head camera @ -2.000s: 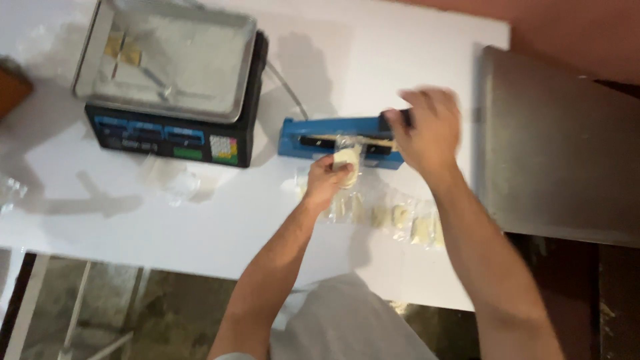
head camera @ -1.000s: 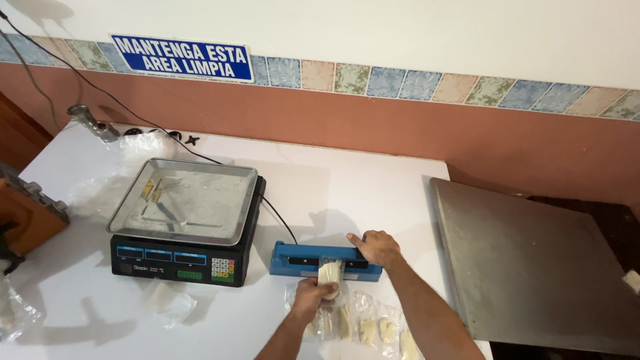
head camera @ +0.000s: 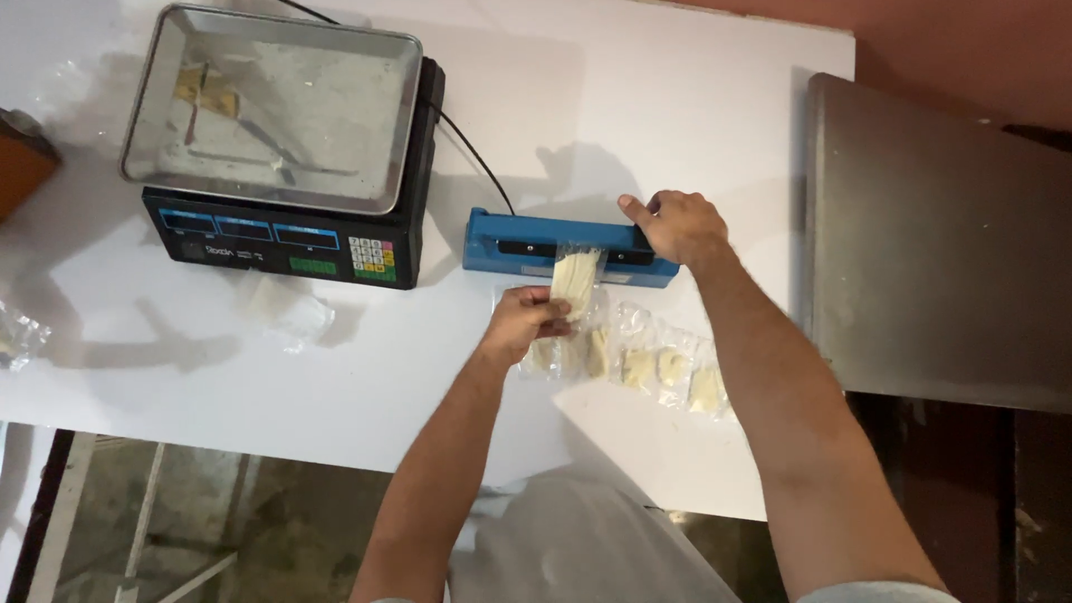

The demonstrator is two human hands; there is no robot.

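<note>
My left hand (head camera: 529, 321) grips a clear plastic bag of pale shredded food, perhaps cheese (head camera: 575, 280). The bag's top end lies in a blue impulse heat sealer (head camera: 571, 226), across its black sealing bar. On the right end of the sealer's arm rests my right hand (head camera: 685, 226), its palm over the black end and its thumb pointing left; the arm appears lowered onto the bag. Several small clear bags with pale food (head camera: 638, 367) lie in a row on the white table just below the sealer, partly under my left hand and right forearm.
A black digital scale (head camera: 285, 243) with a metal tray (head camera: 343, 109) stands at the left, a knife-like utensil (head camera: 268, 141) in the tray. Empty plastic bags (head camera: 289, 310) lie before it. A black cable (head camera: 473, 146) runs to the sealer. A grey metal surface (head camera: 938, 251) adjoins the table's right side.
The right hand, raised and blurred over the sealer's right end two seconds ago, now rests on it. My left hand stays at the sealer with the bag. The view tilted up and back down.
</note>
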